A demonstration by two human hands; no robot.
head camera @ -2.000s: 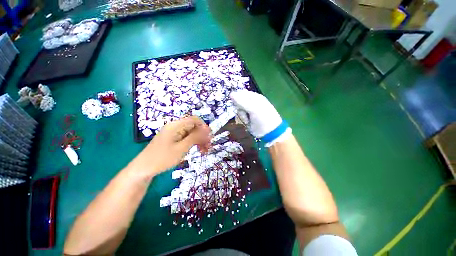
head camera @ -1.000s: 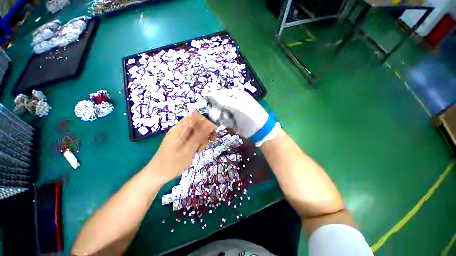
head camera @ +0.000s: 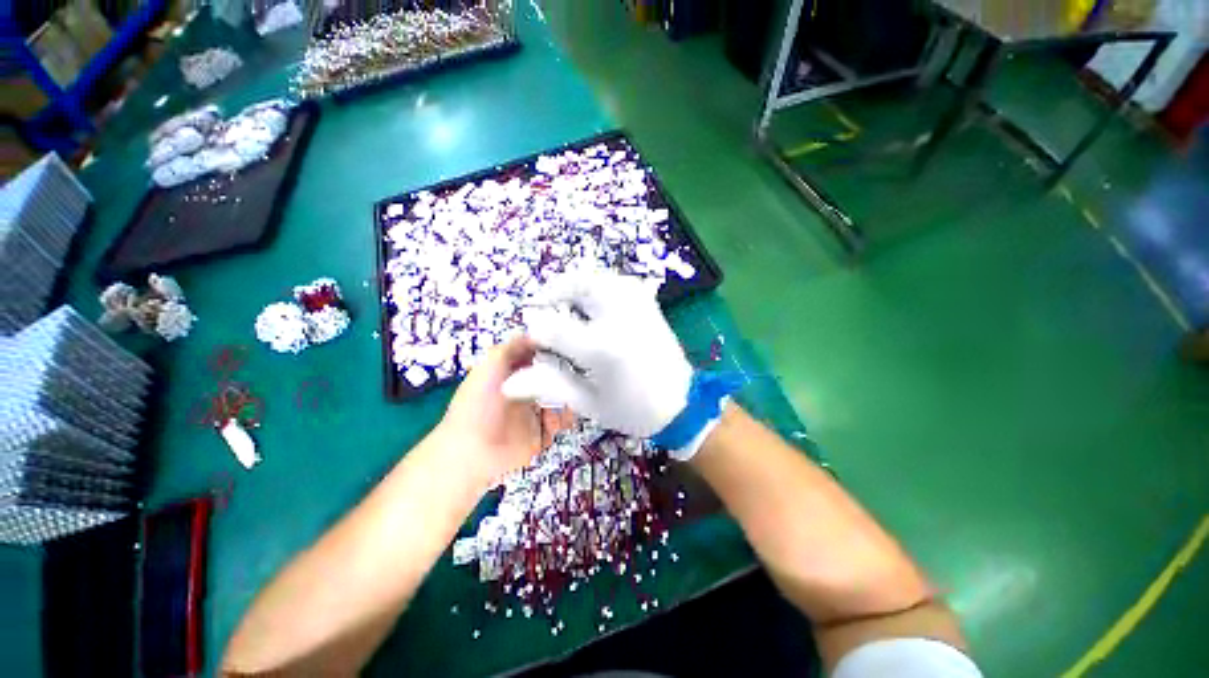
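Observation:
My left hand (head camera: 493,413), bare, and my right hand (head camera: 603,351), in a white glove with a blue wristband, meet between the parts tray and the strip pile. The fingers overlap, and what lies between them is hidden. The pile of white wired strips (head camera: 564,510) lies below my hands, with dark red wires and tiny white connectors trailing toward the table's near edge. The black-rimmed parts tray (head camera: 386,298) beyond my hands is full of small white wired pieces.
Round white bundles (head camera: 302,318), loose red wires (head camera: 228,400) and a small white piece (head camera: 240,442) lie left. A second black tray (head camera: 199,228) holds white bundles. Ridged stacks (head camera: 66,424) stand at far left, above a black slab with a red edge (head camera: 172,583). A metal table (head camera: 1014,29) stands right.
The white strip seen between my hands two seconds ago is no longer visible. My gloved hand has turned over and closed in against my left fingers. The view has shifted slightly.

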